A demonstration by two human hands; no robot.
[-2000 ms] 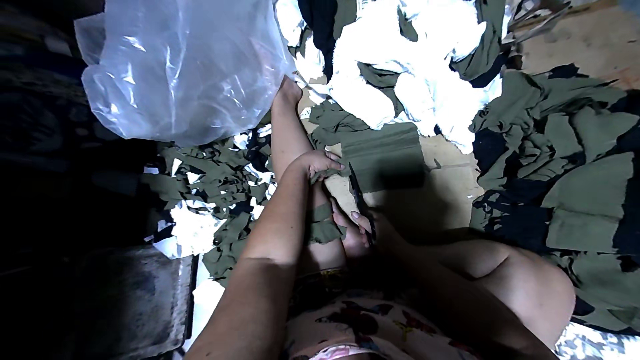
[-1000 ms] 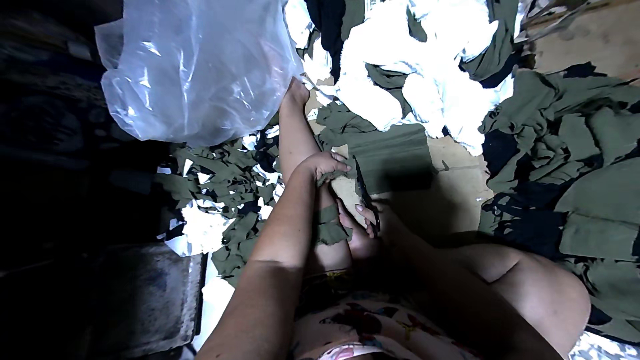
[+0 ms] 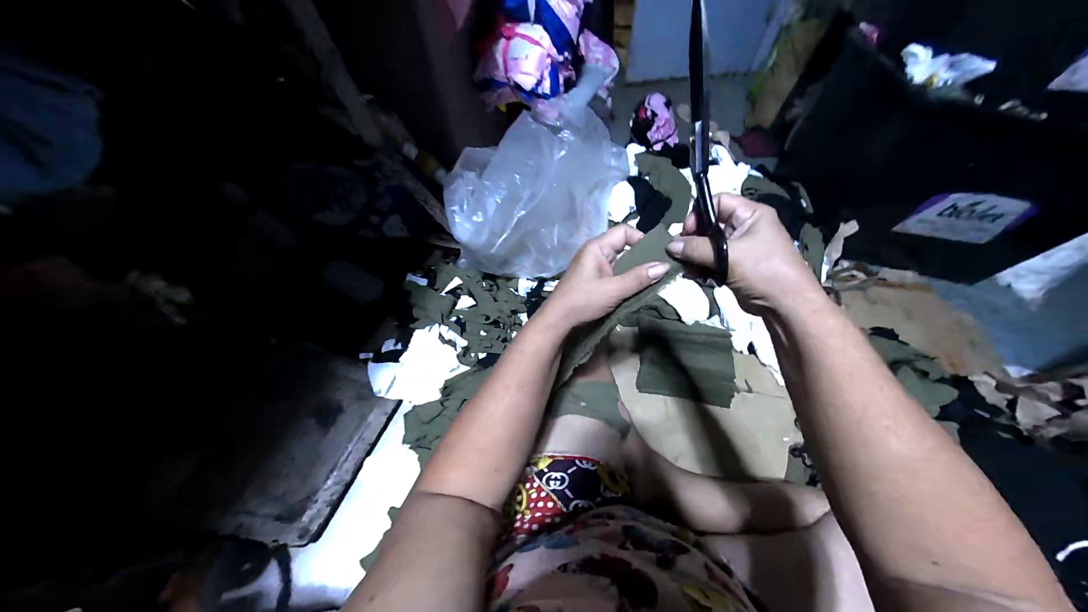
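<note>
A strip of olive-green fabric (image 3: pixel 648 249) is stretched between my two hands. My left hand (image 3: pixel 599 274) pinches it between thumb and fingers. With thumb and fingertips my right hand (image 3: pixel 746 246) grips the other end, and the same hand carries black-handled scissors (image 3: pixel 699 144) whose blades point up and away from me; whether the blades are parted cannot be told. Below the hands, a flat stack of olive-green fabric pieces (image 3: pixel 687 361) lies on brown cardboard (image 3: pixel 756 418). Another olive-green piece (image 3: pixel 592 401) rests across my leg.
A translucent plastic bag (image 3: pixel 535 191) stands beyond my left hand. Olive and white fabric scraps (image 3: pixel 425 365) spread to the left, near a dark flat board (image 3: pixel 336 450). More dark fabric (image 3: pixel 1011 484) lies at the right. A bundle of pink and blue cloth (image 3: pixel 535 59) is at the far end.
Both hands have come up off my lap, with fabric now held between them. The scissors, earlier low by my leg, are raised in my right hand. The view has tilted up.
</note>
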